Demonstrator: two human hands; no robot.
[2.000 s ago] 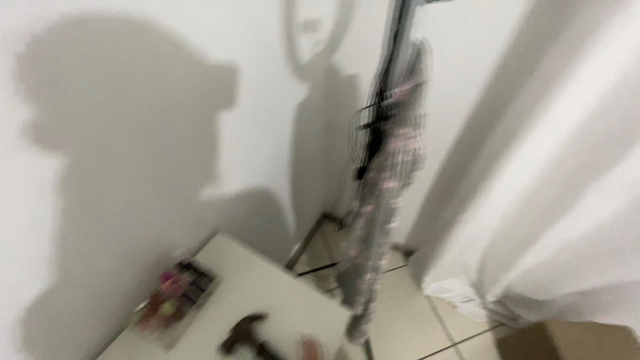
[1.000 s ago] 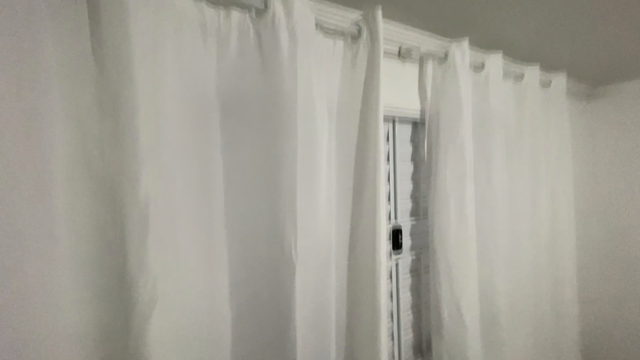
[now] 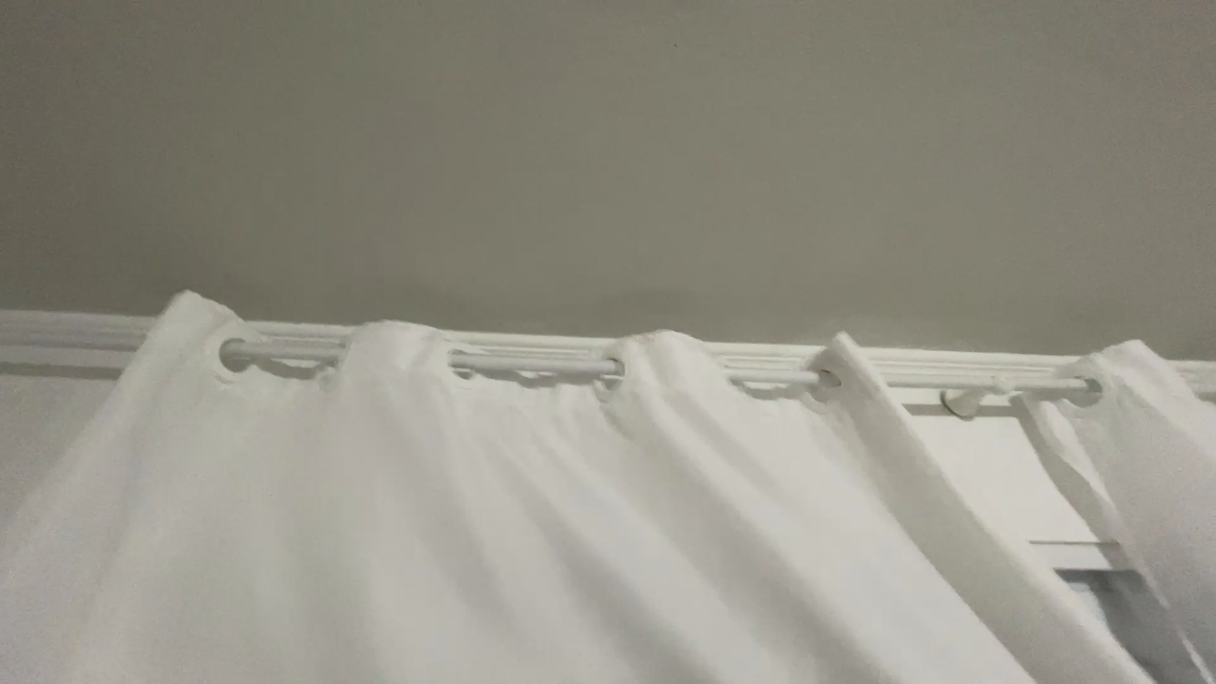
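Note:
Neither my left hand nor my right hand shows in the head view. A white curtain panel fills the lower part of the view, threaded by its eyelets onto a pale curtain rod. At the right edge hangs a second white curtain panel on the same rod. Between the two panels, a small rod bracket holds the rod to the wall.
Above the rod runs a white crown moulding, and over it spreads the grey-looking ceiling. Part of a window shows in the gap between the panels, at the lower right.
The view has swung up from a tabletop with a hammer, past the curtained window, to the curtain rod and ceiling. The curtain top now appears closer.

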